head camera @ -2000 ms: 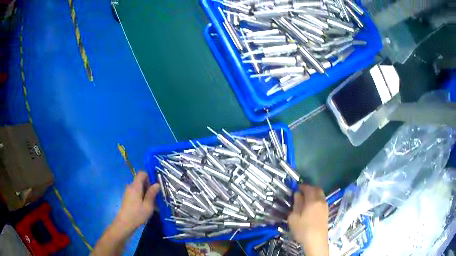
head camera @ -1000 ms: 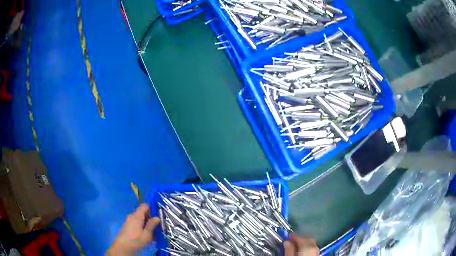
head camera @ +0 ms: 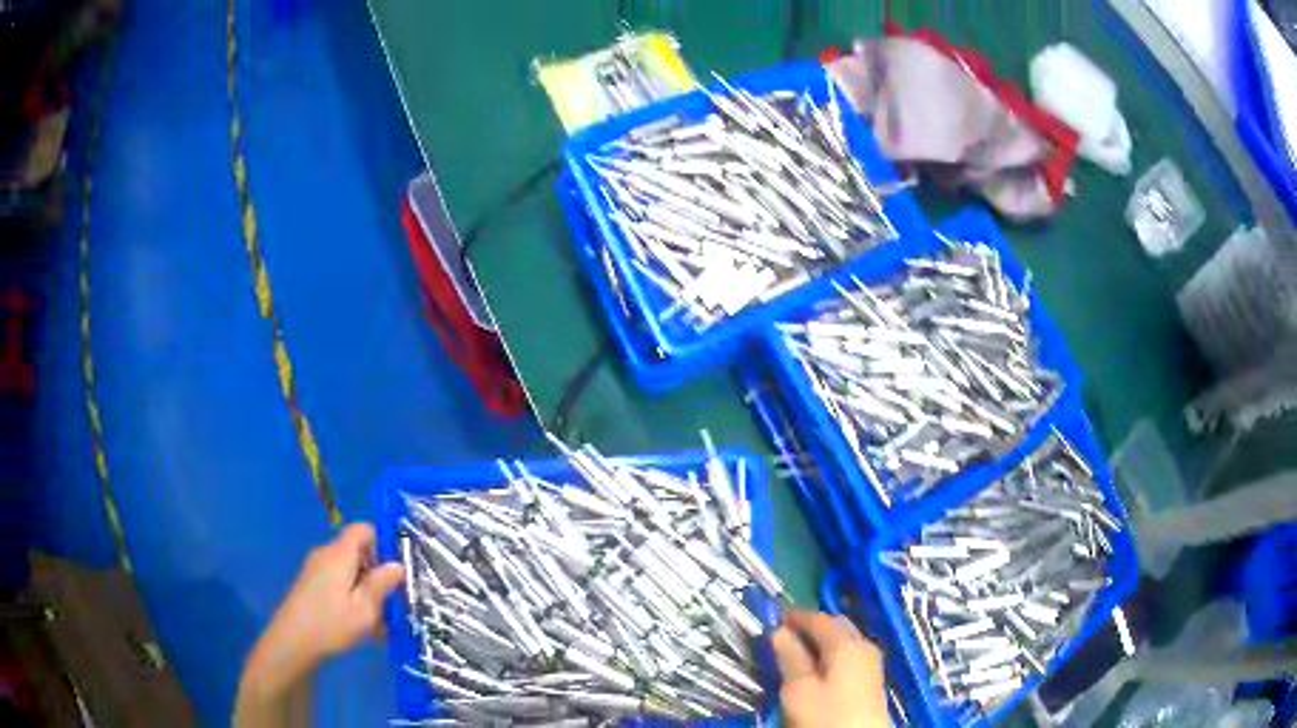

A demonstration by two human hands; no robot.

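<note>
A blue parts tray point(head camera: 576, 464) heaped with silver assembled pieces point(head camera: 583, 576) is held in front of me at the lower centre, its near side cut off by the picture's edge. My left hand point(head camera: 320, 612) grips its left side, with the fingers at the rim. My right hand point(head camera: 825, 668) grips its right side near the lower edge of the picture. Some thin tips stick up over the far rim. Whether the tray touches the bench is hard to tell.
Three more full blue trays stand on the green bench: a far one point(head camera: 647, 373), a middle one point(head camera: 1060, 373) and a right one point(head camera: 1131, 569). Behind them lie a yellow sheet point(head camera: 569, 91), a red-edged cloth point(head camera: 939, 128) and clear bags point(head camera: 1164, 208). A red stool point(head camera: 462, 320) stands at the bench edge.
The view has shifted along the bench, so the far tray, cloth and stool show now. The held tray has moved with my hands, which keep their grip. The standing trays appear lower in view.
</note>
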